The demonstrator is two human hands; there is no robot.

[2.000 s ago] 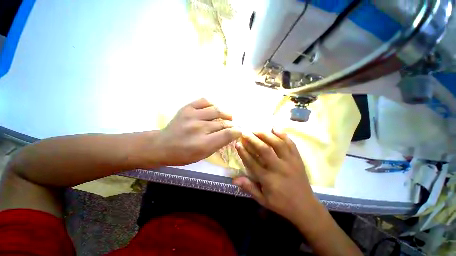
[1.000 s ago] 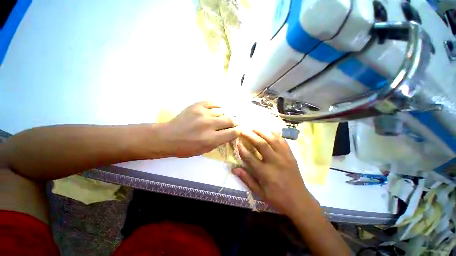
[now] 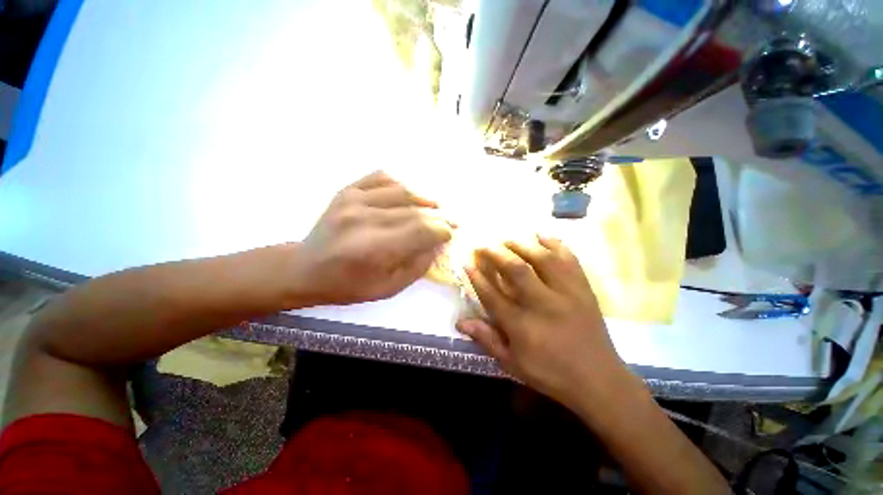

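A pale yellow garment panel (image 3: pixel 658 242) lies on the white table, right of and under the machine head; it washes out to white near the needle. A narrow strip of lace trim (image 3: pixel 443 269) shows between my hands. My left hand (image 3: pixel 373 242) holds the cloth edge, fingertips pinched together, left of the presser area. My right hand (image 3: pixel 542 314) lies on the cloth, fingers spread and pressing it, thumb near the table's front edge. The sewing machine (image 3: pixel 552 77) stands just beyond the fingertips. Glare hides the presser foot and needle.
Thread snips (image 3: pixel 765 306) lie at the right, near a flat black phone (image 3: pixel 706 208). Fabric strips (image 3: pixel 852 353) hang at the table's right end. The ruler-marked front edge (image 3: pixel 368 344) runs below my hands. More yellow cloth (image 3: pixel 218 360) lies on the floor.
The camera view has shifted, so the machine head sits higher. The loose thread and trim hanging over the front edge one second ago no longer show. My hands stay close together on the cloth.
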